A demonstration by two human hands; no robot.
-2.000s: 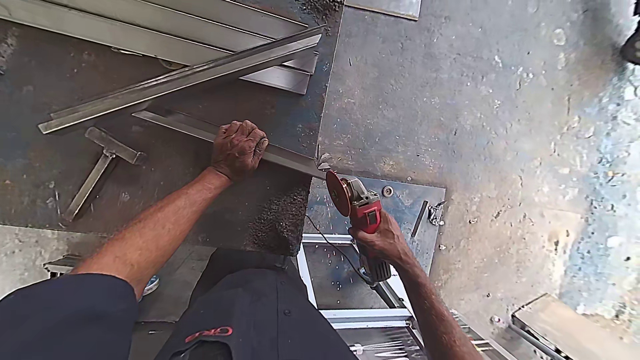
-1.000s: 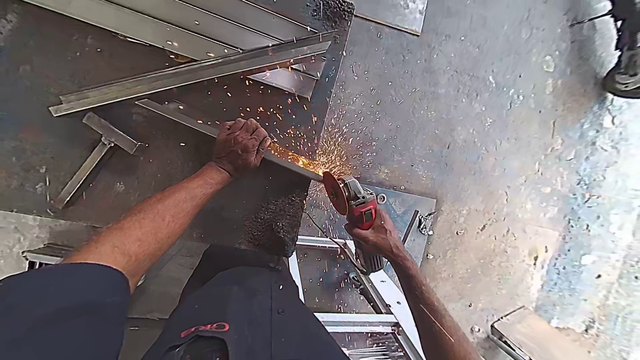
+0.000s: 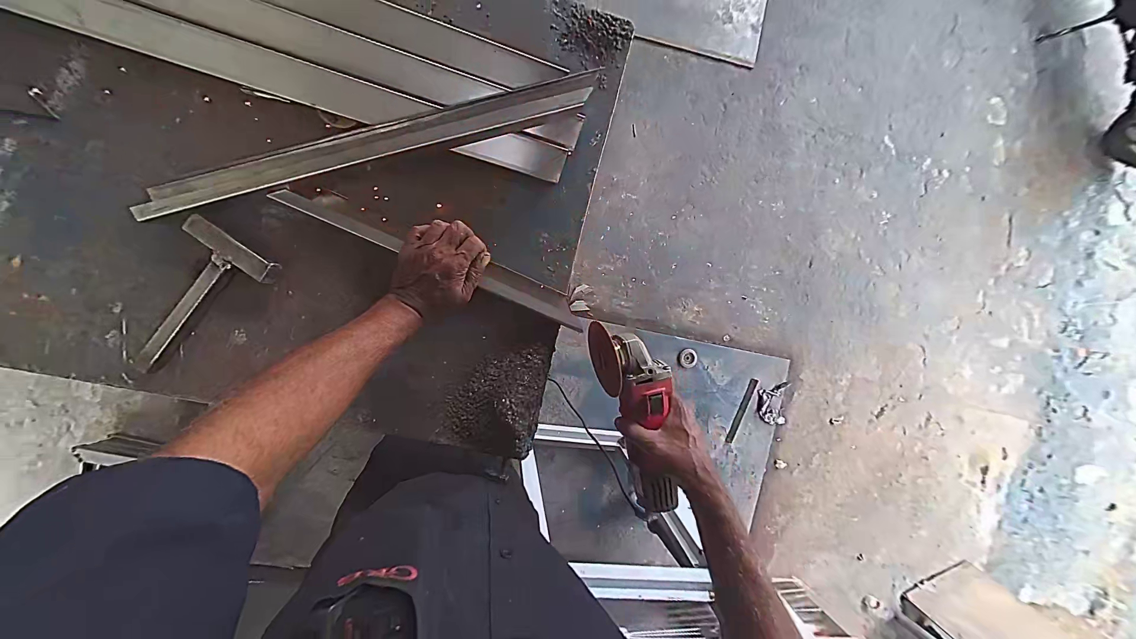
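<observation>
My left hand (image 3: 441, 268) is closed around a steel angle bar (image 3: 524, 293) that lies slantwise across the dark metal table, its right end just past the edge. A red angle grinder (image 3: 646, 395) is in my right hand (image 3: 664, 444), gripped by its body. Its reddish disc (image 3: 606, 358) stands upright close to the bar's right end; whether they touch I cannot tell. A T-shaped metal tool, like a hammer (image 3: 206, 266), lies left of my left hand. Two crossed or stacked metal profiles (image 3: 373, 138) rest beyond the bar.
Long flat metal bars (image 3: 293, 58) lie at the table's far side. Dark grit (image 3: 501, 399) covers the table's near corner (image 3: 524, 444). Below stand a white metal frame (image 3: 639, 572) and a plate (image 3: 710, 355) on the floor. The grinder's cord (image 3: 590, 435) hangs beside it. A box-like object (image 3: 972, 603) is at lower right.
The stream of sparks seen a second ago at the disc has died away, leaving a few glowing specks on the table. Both hands keep their holds on the bar and the grinder.
</observation>
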